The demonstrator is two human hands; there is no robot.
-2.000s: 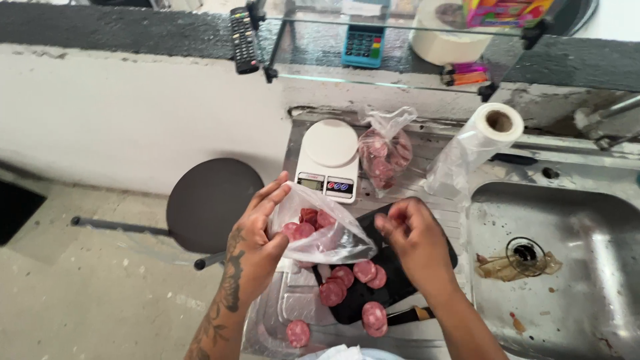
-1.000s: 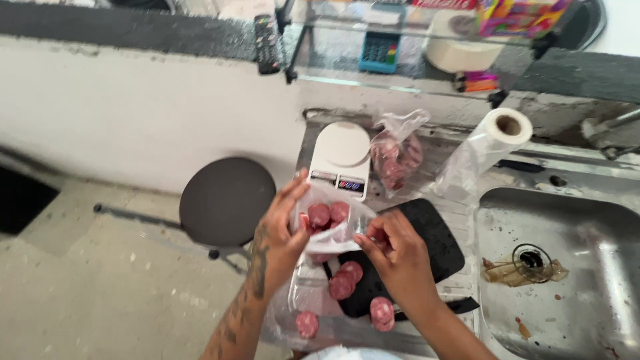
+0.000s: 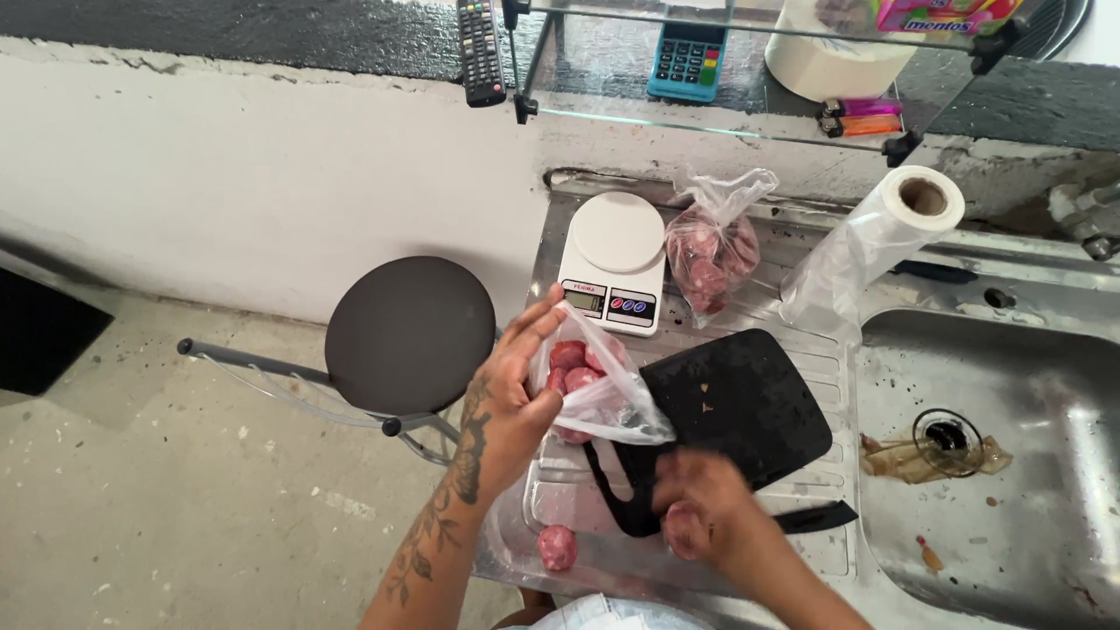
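Observation:
Sausage slices [image 3: 579, 378] lie inside a clear plastic bag [image 3: 626, 404], which my left hand [image 3: 516, 394] holds by its rim beside the kitchen scale [image 3: 612, 262]. Over the near edge of a black cutting board [image 3: 744, 411], my right hand [image 3: 709, 503] is blurred; a sausage slice [image 3: 684, 530] is at its fingers, and whether it is gripped cannot be told. Another slice [image 3: 558, 548] rests on the steel drainboard near the front. Behind the board stands a knotted bag of sausage pieces [image 3: 713, 254]. A black knife blade [image 3: 818, 517] shows right of my right hand.
A roll of plastic bags [image 3: 866, 236] stands by the steel sink [image 3: 980, 542], with a dark-handled utensil [image 3: 936, 271] behind. A black stool [image 3: 411, 332] is left of the drainboard. Above hangs a glass shelf [image 3: 647, 118] near a card terminal [image 3: 689, 63], lighters [image 3: 862, 117] and a remote control [image 3: 480, 52].
The slices that lay on the cutting board one second ago are off it. My right hand has moved from the bag's rim down toward the near slices.

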